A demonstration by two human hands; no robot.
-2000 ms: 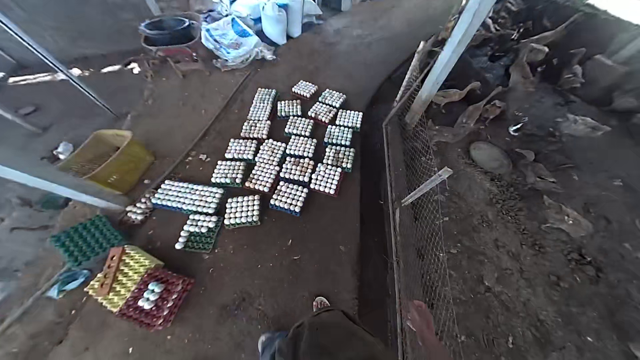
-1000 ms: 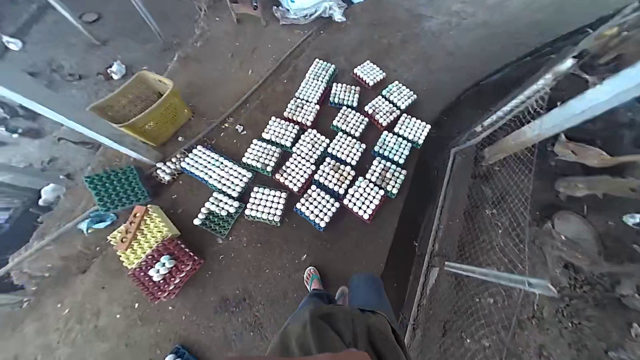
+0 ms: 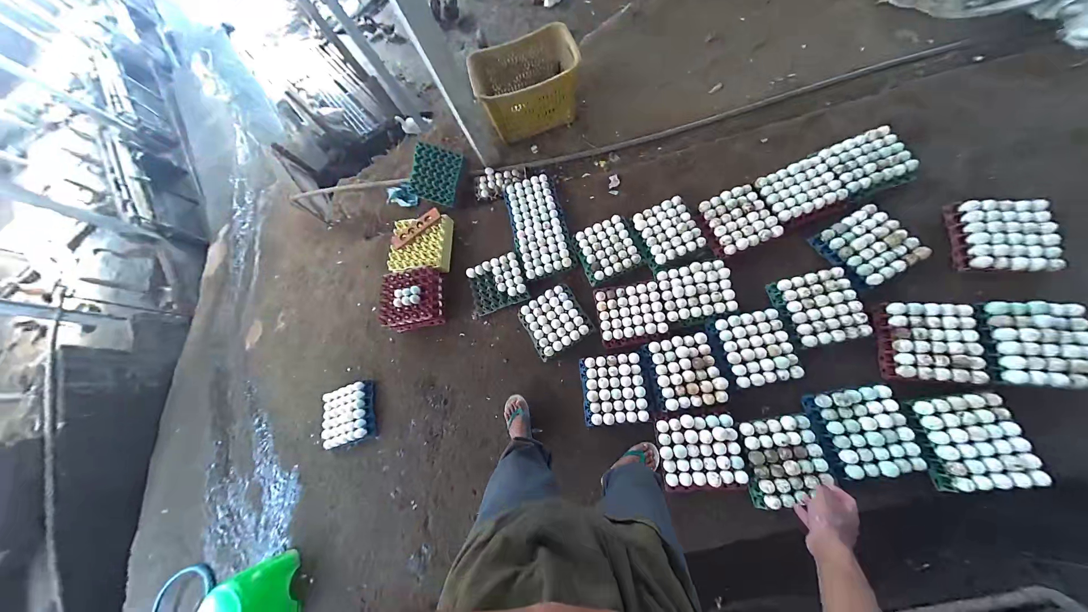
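Note:
My right hand [image 3: 829,514] reaches down to the lower right corner of a green egg tray [image 3: 759,501] filled with white and brown-stained eggs [image 3: 786,459]. Its fingertips meet the corner eggs; whether they grip an egg or the tray is unclear. My left hand is out of view. Close by are a full red tray [image 3: 701,450] on the left and a full blue-edged tray [image 3: 867,433] on the right. More full trays spread over the dark floor. At left, a few eggs sit on stacked red trays [image 3: 412,316], beside yellow trays [image 3: 425,255] with an orange piece on top.
A yellow plastic crate [image 3: 531,106] stands at the top beside a post. One blue tray of eggs [image 3: 368,408] lies apart at left. A bright green plastic object [image 3: 259,586] is at the lower left. My sandalled feet are between the trays.
My right hand has come into view, down at a tray's edge. The view has swung left and closer over the trays, now showing the separate tray of eggs more fully.

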